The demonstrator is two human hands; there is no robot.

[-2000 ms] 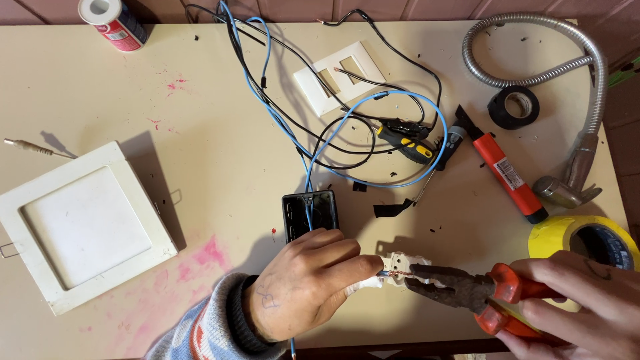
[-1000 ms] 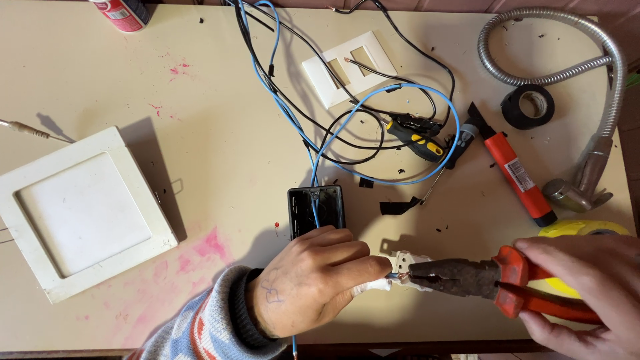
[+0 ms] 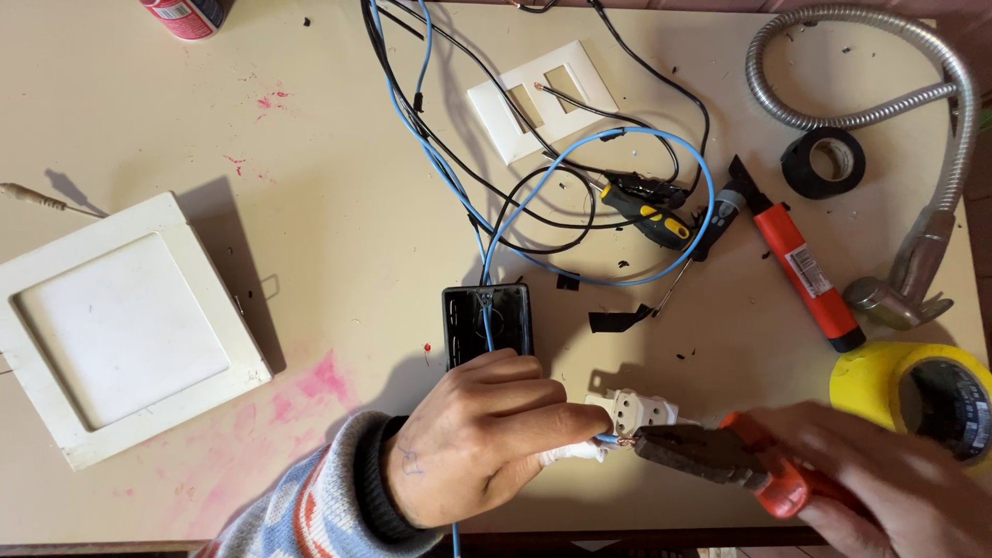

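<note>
My left hand [image 3: 484, 430] pinches a blue insulated wire [image 3: 607, 439] whose bare copper end points right. My right hand [image 3: 891, 480] grips red-handled combination pliers [image 3: 701, 456], their dark jaw tips at the copper strands. Whether the jaws clamp the strands cannot be told. Just behind the wire end lies a white socket module [image 3: 642, 411], partly hidden by my fingers and the pliers. A piece of white material [image 3: 577, 452] shows under my left fingers. Above my left hand, the black plastic electrical box [image 3: 508, 318] has blue wire running into it.
Black and blue wires loop around a white two-opening wall plate [image 3: 508, 116] and a yellow-black screwdriver [image 3: 647, 217]. To the right are black tape [image 3: 823, 163], a red cutter [image 3: 810, 275], a flexible metal hose [image 3: 852, 116] and yellow tape [image 3: 864, 384]. A square white panel light [image 3: 124, 333] lies left.
The pliers have turned, their handles now lower at the right, and the jaw tips are at the exposed copper end. My left hand stays beside the socket module.
</note>
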